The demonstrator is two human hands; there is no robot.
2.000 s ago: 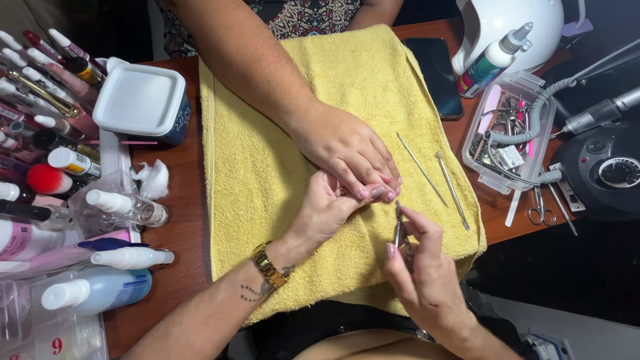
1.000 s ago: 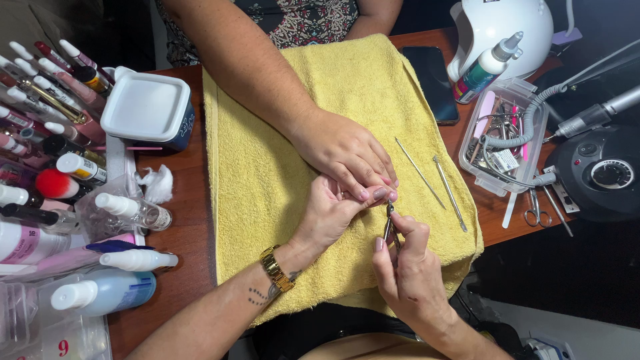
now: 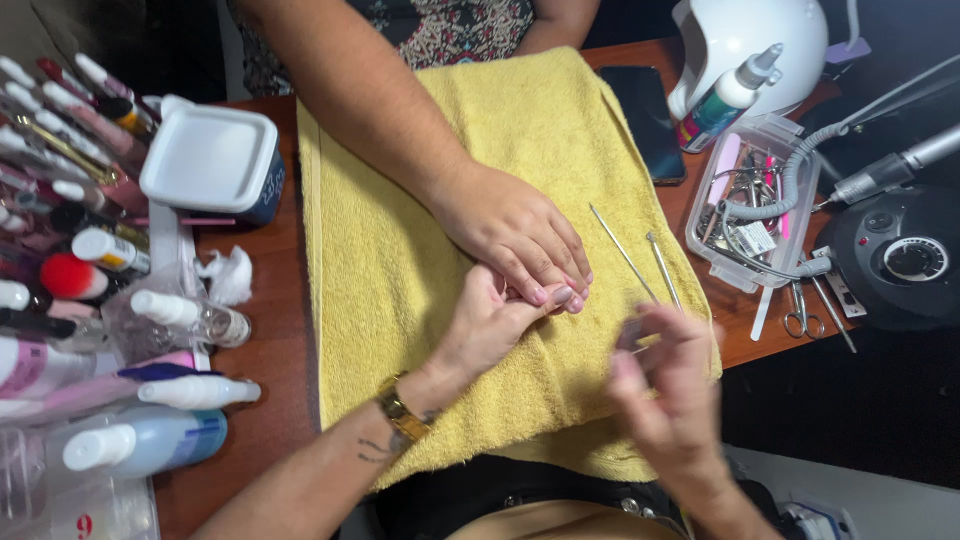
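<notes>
My left hand (image 3: 480, 319), with a gold watch (image 3: 401, 407) at the wrist, grips the fingers of another person's hand (image 3: 517, 229), which rests palm down over a yellow towel (image 3: 390, 247). Off to the right and apart from them, my right hand (image 3: 664, 382) is blurred; a small dark metal tool (image 3: 637, 334), probably the cuticle nipper, shows between its fingers. Two thin metal manicure tools lie on the towel beyond it: a slim one (image 3: 622, 251) and a thicker cuticle pusher (image 3: 664, 268), whose lower end is hidden by my right hand.
Polish bottles (image 3: 90, 127), a lidded tub (image 3: 210, 157), cotton (image 3: 227, 275) and spray bottles (image 3: 150, 442) crowd the left. At right are a phone (image 3: 643, 124), a white lamp (image 3: 757, 45), a dropper bottle (image 3: 724, 101), a tool box (image 3: 754, 202), scissors (image 3: 802, 315) and a nail drill unit (image 3: 892, 259).
My right hand has moved right, away from the held fingers, where the tool's tip was a second ago. My left hand keeps its hold on the other person's fingers.
</notes>
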